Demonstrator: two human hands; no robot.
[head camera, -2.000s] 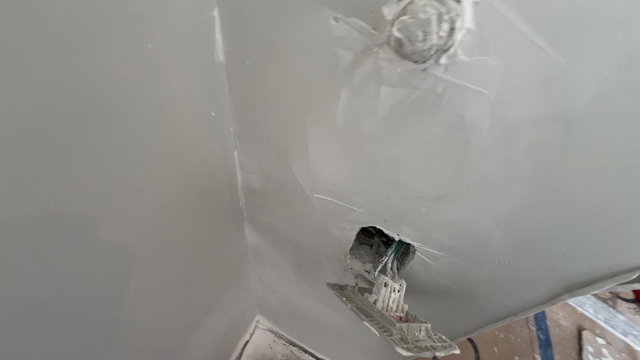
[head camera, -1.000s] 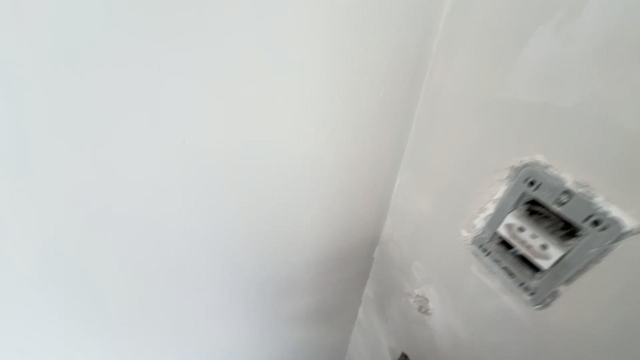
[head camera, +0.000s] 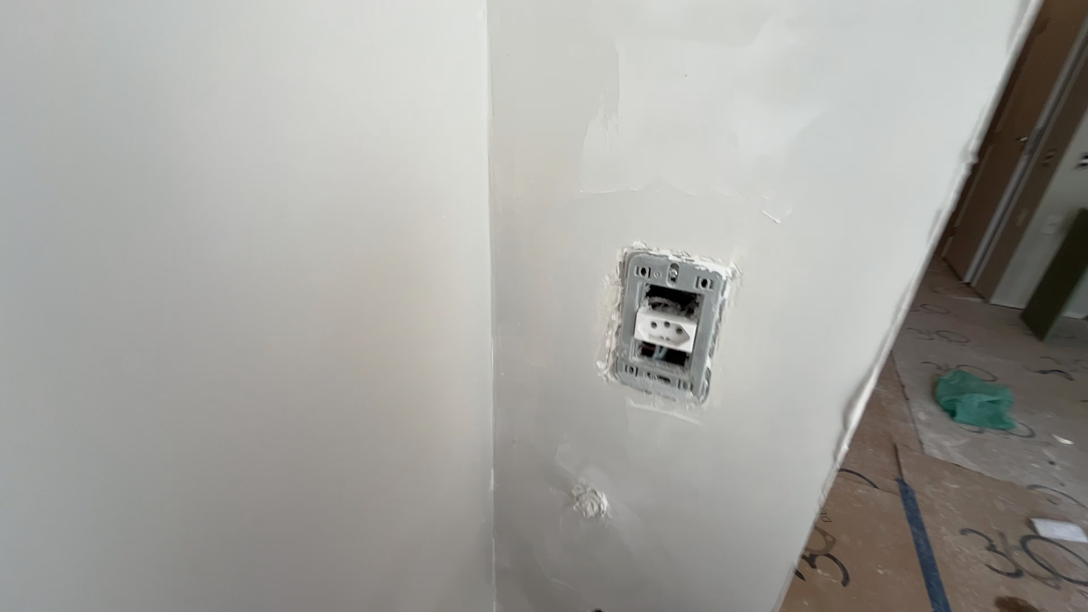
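Observation:
Neither my left hand nor my right hand is in view, so what they hold cannot be seen. A grey mounting frame for an electrical outlet sits in the wall right of the inside corner, with no cover plate on it. Its middle slot carries a white three-hole socket module; dark gaps above and below show bits of wiring. Rough white plaster rims the frame. Below it, a rough plaster patch stands out from the skim-coated wall.
A plain wall fills the left side. Past the wall's rough outer edge lies floor covered with printed brown protective sheets, blue tape and a crumpled green plastic bag. A brown door stands farther back.
The view has swung up from a lower wall hole with a dangling outlet frame to the mounted socket, which now shows near the middle with the floor at the right.

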